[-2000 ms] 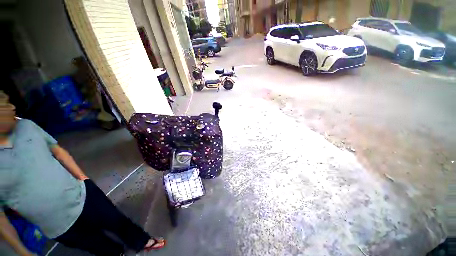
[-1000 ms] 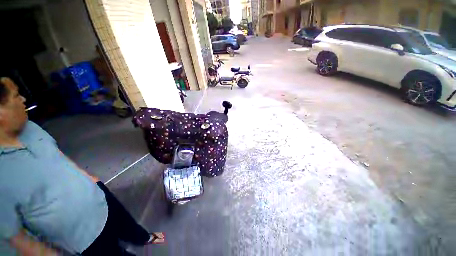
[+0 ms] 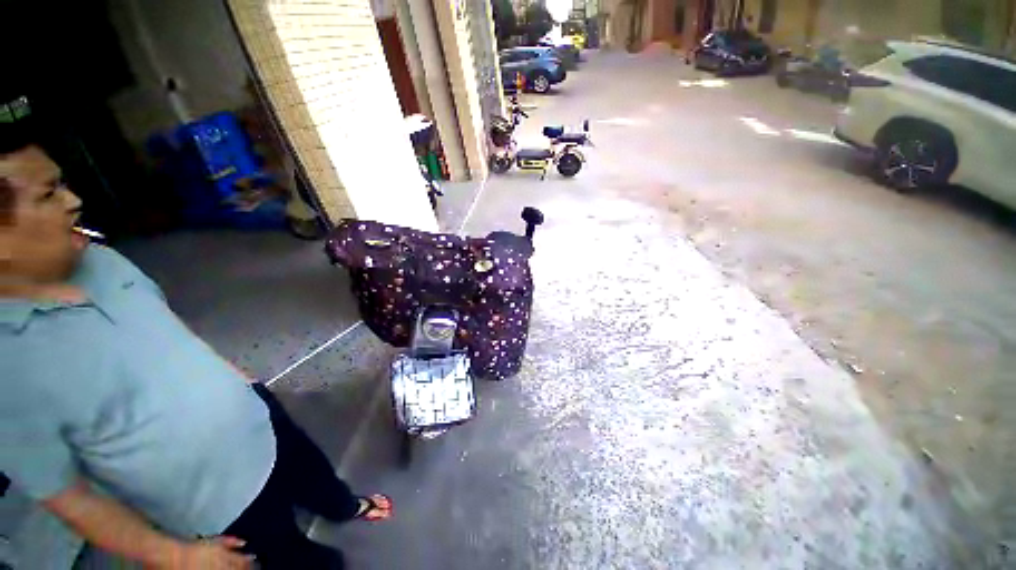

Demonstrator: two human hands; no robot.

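Note:
Neither of my hands is in the picture. Nearest in front of me stands a scooter with a dark, dotted padded cover [image 3: 490, 292] over its front. A silvery, grid-patterned basket or box [image 3: 435, 392] sits at its near end. A round dark mirror or knob on a stalk [image 3: 533, 216] sticks up at its right. The lower part of the scooter is hard to make out.
A person in a grey-blue shirt [image 3: 145, 390] stands close at the left. A tiled pillar [image 3: 323, 100] rises behind the scooter, with blue bags [image 3: 217, 156] inside the doorway. A parked scooter [image 3: 540, 150], a blue car [image 3: 535, 67] and a white car [image 3: 947, 123] are farther off.
The view has shifted, and the covered scooter shows slightly farther right. The white car has moved right, partly out of the picture. The person at the left shows larger, with a hand now visible low down.

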